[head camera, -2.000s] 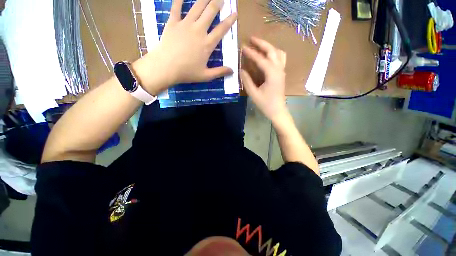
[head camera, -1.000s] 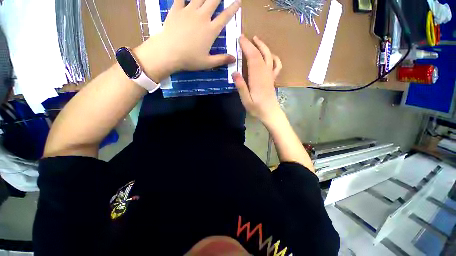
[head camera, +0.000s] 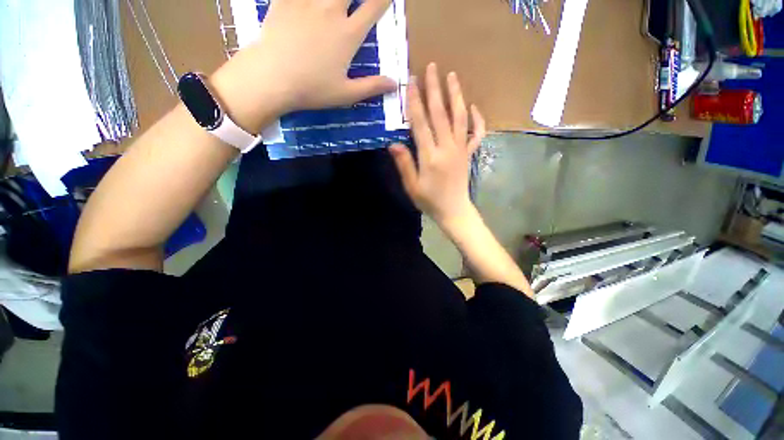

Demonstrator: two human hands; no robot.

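Note:
A blue solar cell string (head camera: 331, 136) with rows of silvery lines lies at the bench's near edge. A white insulating strip (head camera: 393, 51) runs along its right edge, and another (head camera: 249, 17) along its left edge. My left hand (head camera: 314, 51) lies spread over the string, its thumb reaching onto the right strip; its fingertips are partly cut off by the top edge. My right hand (head camera: 440, 146) is at the string's lower right edge, fingers apart and pointing up, fingertips by the right strip. It holds nothing that I can see.
A long ribbon bundle (head camera: 103, 77) and white sheets (head camera: 47, 86) lie at left. A single white strip (head camera: 563, 64) lies right, with short ribbons (head camera: 530, 10) at the top edge. A black cable (head camera: 602, 135), red can (head camera: 727, 106) and yellow loops (head camera: 750, 26) are far right.
My right hand has moved down and left, its fingers now straighter and beside the string's edge. My left hand stays on the string. The bench shows higher in the picture.

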